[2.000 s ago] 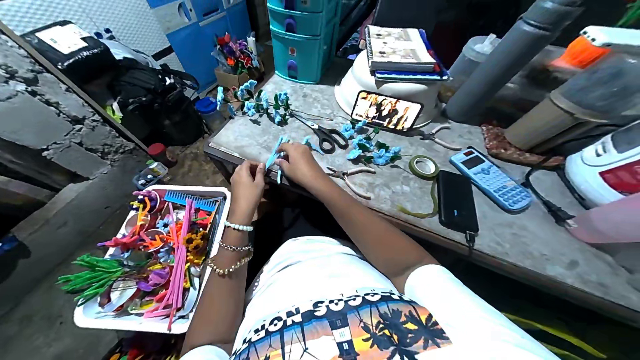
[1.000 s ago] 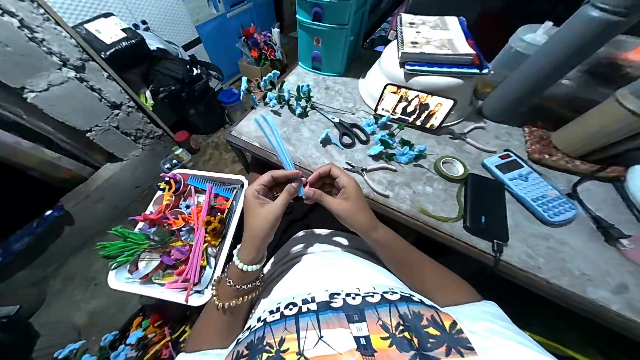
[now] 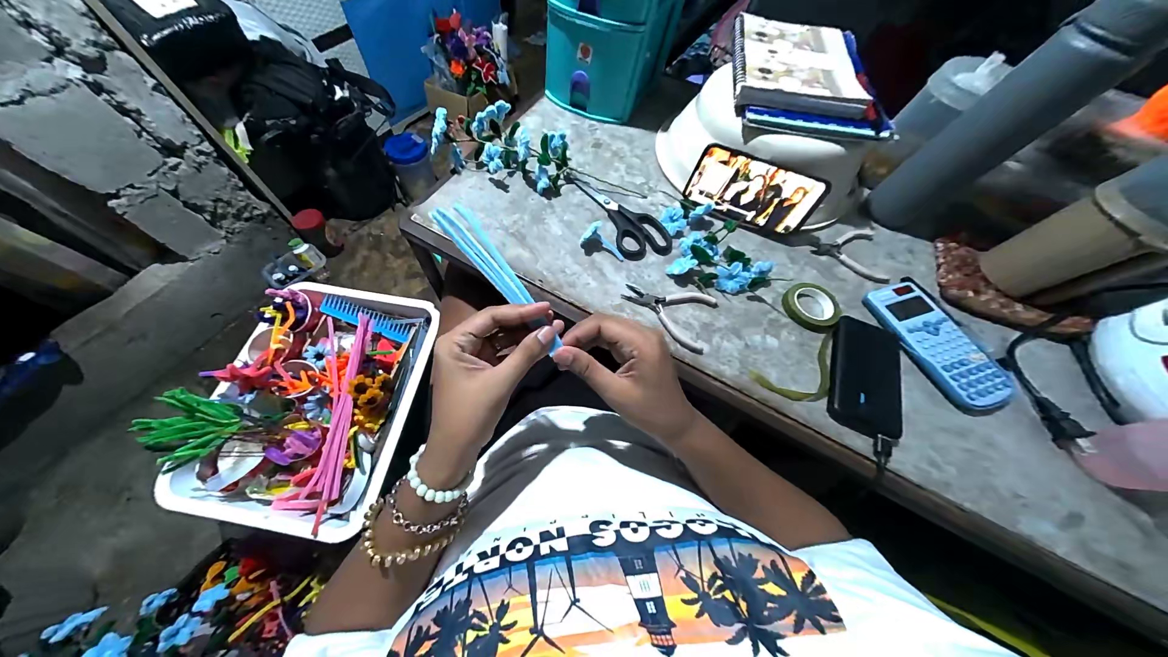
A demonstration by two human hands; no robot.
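A bundle of light-blue pipe cleaners point(image 3: 488, 260) is pinched in my left hand point(image 3: 493, 365), its long ends pointing up and left past the table edge. The thumb and forefinger of my right hand point(image 3: 625, 370) grip the bundle's lower end, close beside the left fingertips. Beyond the hands, on the grey table, lie black-handled scissors point(image 3: 631, 224), a single blue flower point(image 3: 599, 239), blue pipe-cleaner flowers with green leaves point(image 3: 716, 260) and wire cutters with pale handles point(image 3: 671, 315). More blue flowers on stems point(image 3: 511, 151) rest at the table's far left corner.
A white tray point(image 3: 420, 365) of colourful pipe cleaners and a blue comb stands at left. On the table point(image 3: 958, 474) are green floral tape point(image 3: 811, 307), a black power bank point(image 3: 865, 379), a blue calculator point(image 3: 940, 342), second pliers point(image 3: 853, 255) and a propped phone point(image 3: 757, 189).
Between two seconds and one second ago, both hands moved from the table's edge toward my body with the blue bundle. Since then they have stayed close together on its lower end.
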